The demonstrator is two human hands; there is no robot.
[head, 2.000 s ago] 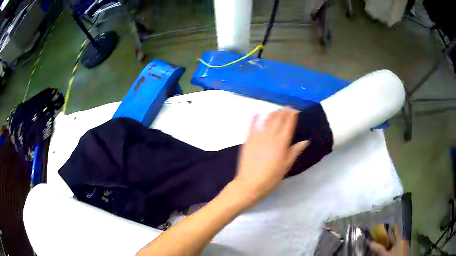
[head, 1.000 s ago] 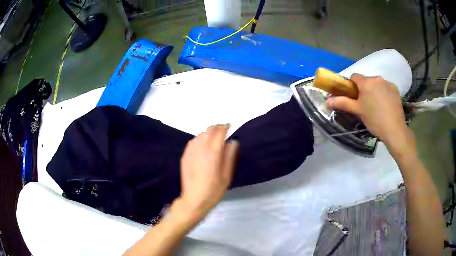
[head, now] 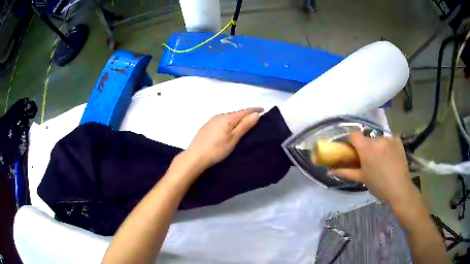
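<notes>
The dark garment (head: 118, 170) lies across the table, its sleeve (head: 247, 160) pulled over the white sleeve arm (head: 355, 80), whose rounded end is bare. My left hand (head: 221, 135) rests on the sleeve's far edge near the hem, fingers together at the cloth; whether it pinches the cloth is not clear. My right hand (head: 379, 162) holds the steam iron (head: 330, 134) by its pale wooden handle. The iron's tip is at the sleeve hem, its body right of it over the sleeve arm's near side.
A grey cloth-covered iron rest (head: 368, 232) is at the lower right. A white pressing form (head: 56, 240) is at the lower left. Blue metal beams (head: 232, 56) stand behind the table cover (head: 201, 95). A whitish hose (head: 443, 166) runs right from the iron. A dark embroidered pile (head: 15, 131) is far left.
My right hand took the iron from the rest area to the sleeve arm, then moved it down and nearer. My left hand left the hem, then came back towards it along the sleeve's far edge.
</notes>
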